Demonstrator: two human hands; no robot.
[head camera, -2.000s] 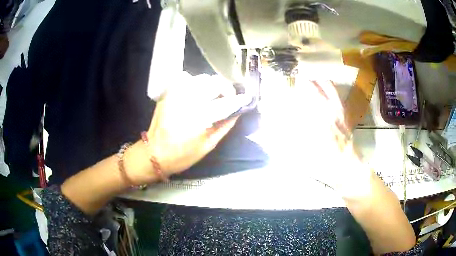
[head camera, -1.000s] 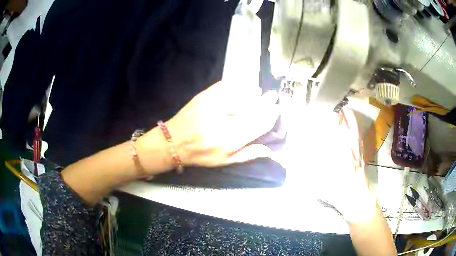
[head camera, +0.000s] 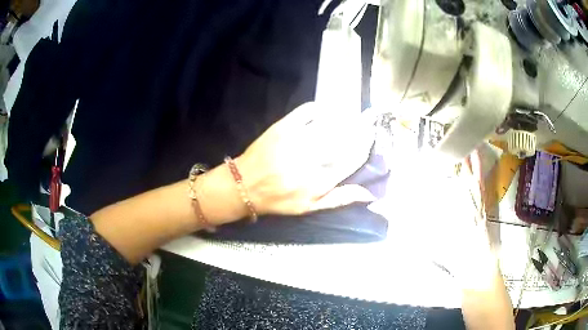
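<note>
A large dark garment piece (head camera: 155, 84) covers the left of the white machine table. The cream-white sewing machine head (head camera: 445, 64) stands over it, with the needle area in strong glare. My left hand (head camera: 309, 161) lies on the dark cloth left of the needle, fingers towards it, thumb apart near the front edge; the fingertips are washed out, so a grip cannot be made out. My right hand (head camera: 461, 225) is right of the needle, mostly lost in the glare; its fingers are hidden. A long white bar (head camera: 339, 71) stands just behind my left hand.
A smartphone (head camera: 538, 187) lies at the right beside yellow-orange strips (head camera: 499, 177). Small metal tools (head camera: 551, 261) lie below it. A red-handled tool (head camera: 55, 185) is at the far left. Fine scale marks run along the table's front edge (head camera: 290, 267). A ribbed knob (head camera: 521, 143) sits on the machine.
The view has swung left, so the machine and phone appear further right and lower than two seconds ago. My left hand now lies flatter, with its thumb apart from the fingers.
</note>
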